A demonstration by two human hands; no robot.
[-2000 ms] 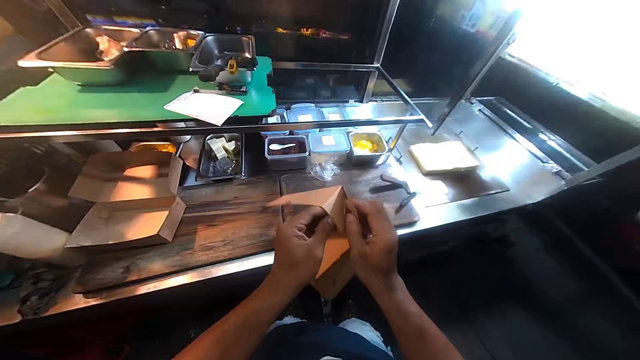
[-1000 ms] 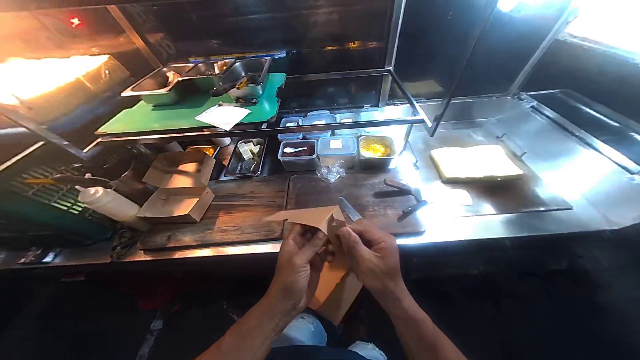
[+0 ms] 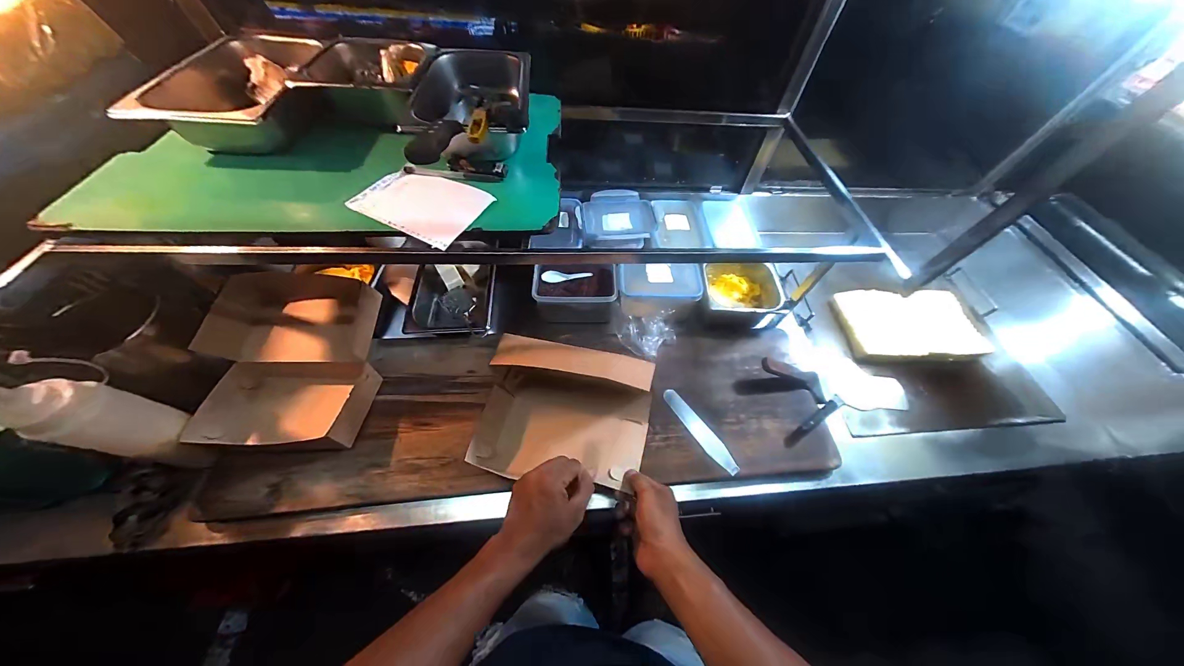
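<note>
A brown cardboard takeaway box (image 3: 578, 421), partly folded with its lid raised, lies on the wooden board at the front of the counter. My left hand (image 3: 552, 499) is curled at the box's near edge; whether it pinches the card is hard to see. At the near right corner, my right hand (image 3: 649, 518) grips the box between thumb and fingers. Just right of the box lies a metal spatula blade (image 3: 701, 433). A second open cardboard box (image 3: 282, 407) stands to the left.
Dark-handled scrapers (image 3: 814, 393) lie at the right, before a pale slab (image 3: 911, 324) on a tray. Behind are a tub with a white spoon (image 3: 573, 282), a pan of yellow food (image 3: 740, 289) and crumpled plastic (image 3: 646, 333). A metal shelf rail (image 3: 462, 254) crosses above; a squeeze bottle (image 3: 92, 416) is left.
The cardboard, folded up between both hands before, now lies spread as a box on the board. My hands have moved to its near edge.
</note>
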